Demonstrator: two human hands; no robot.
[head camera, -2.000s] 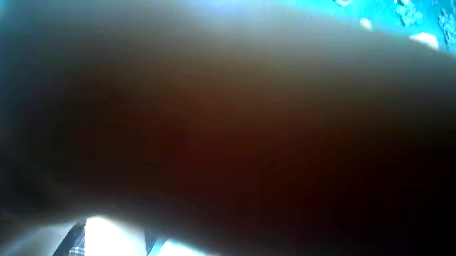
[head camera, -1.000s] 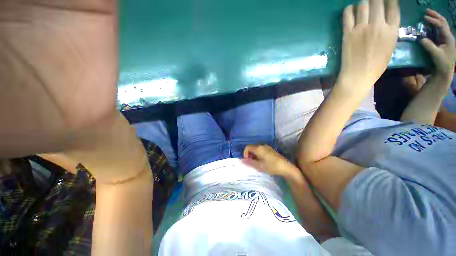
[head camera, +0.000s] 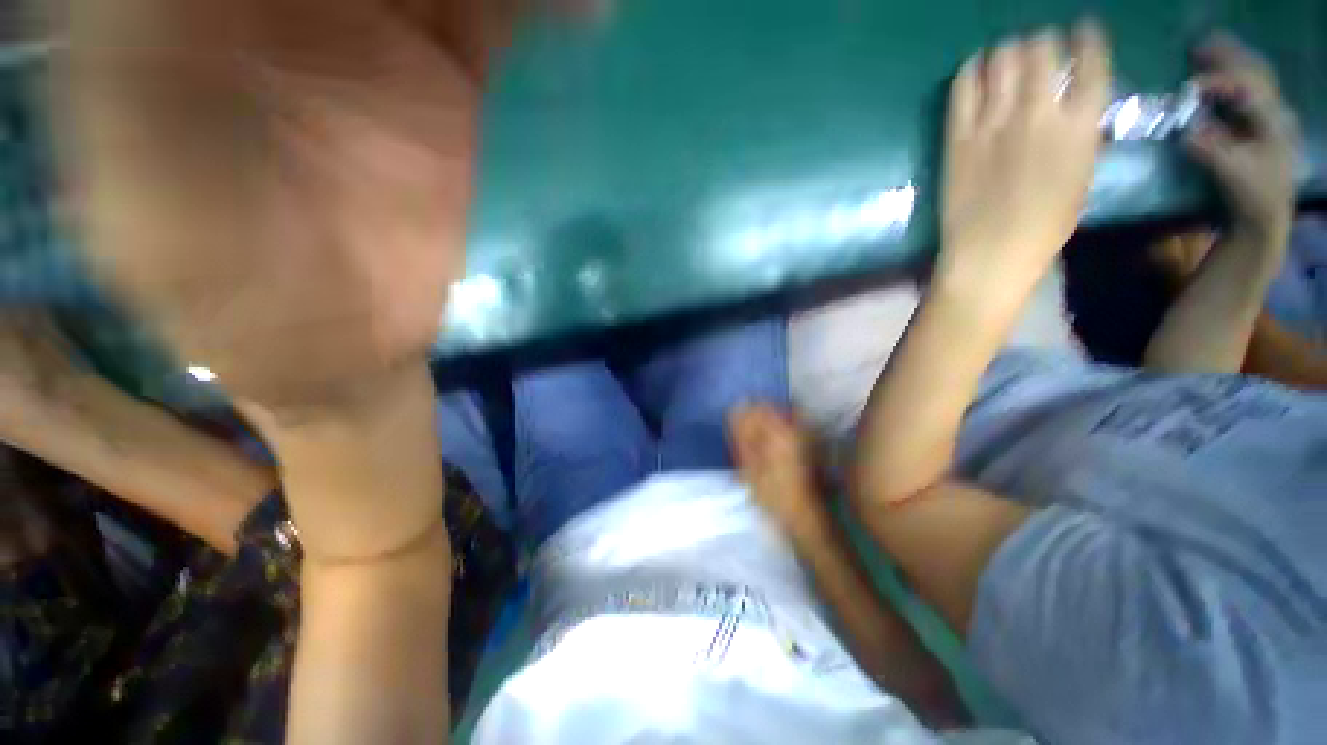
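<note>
My left hand (head camera: 299, 204) is raised very near the camera at the upper left, blurred, with its bare palm showing. Its fingers are mostly cut off by the top edge, and nothing shows in the palm. My right hand (head camera: 771, 444) is low over my right thigh, short of the bench; it is blurred, with no object visible in it. The glossy green bench (head camera: 699, 146) lies in front of my lap. No work part shows in either of my hands.
At the right, a neighbour in a grey-blue shirt (head camera: 1150, 539) has one hand on the bench (head camera: 1019, 160) and the other by a small shiny silvery item (head camera: 1150, 117). At the left are another person's forearm (head camera: 131, 437) and dark checked clothing (head camera: 160, 640).
The view was almost wholly blocked two seconds ago. Since one second ago, my left hand has shifted right and shows more of its palm. My right hand's fingers look straighter.
</note>
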